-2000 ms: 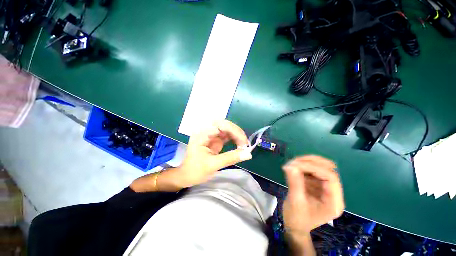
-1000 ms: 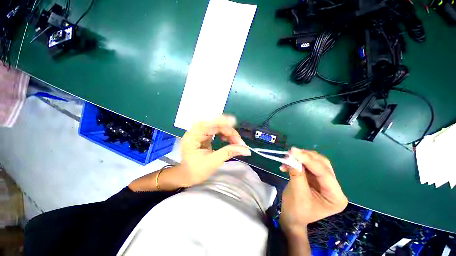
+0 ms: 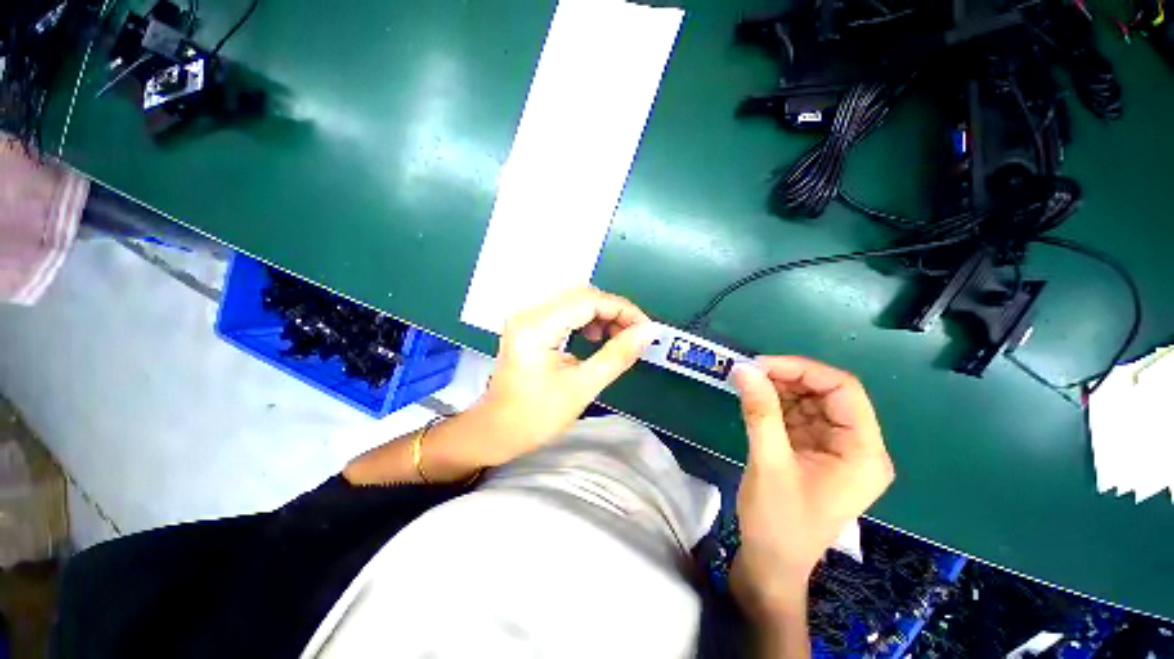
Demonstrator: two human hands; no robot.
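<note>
The adhesive face label (image 3: 659,348) is a thin grey-silver frame lying over the face of the cabled unit, around its blue connector (image 3: 698,357). My left hand (image 3: 567,367) pinches the label's left end between thumb and fingertips. My right hand (image 3: 811,451) pinches its right end. The unit's black body is mostly hidden under the label and fingers. Its thin black cable (image 3: 785,265) runs up and right. Whether the label is stuck down cannot be told.
A long white liner sheet (image 3: 579,155) lies ahead. Waiting black units (image 3: 985,167) pile at the right, fanned white sheets (image 3: 1133,425) at the right edge. A small unit (image 3: 174,84) lies at the left. A blue bin (image 3: 322,345) is below the table edge. Another person's sleeve (image 3: 36,225) shows at left.
The label was held in the air between both hands in front of the unit. Both hands have brought it over the unit's face, and it now frames the blue connector.
</note>
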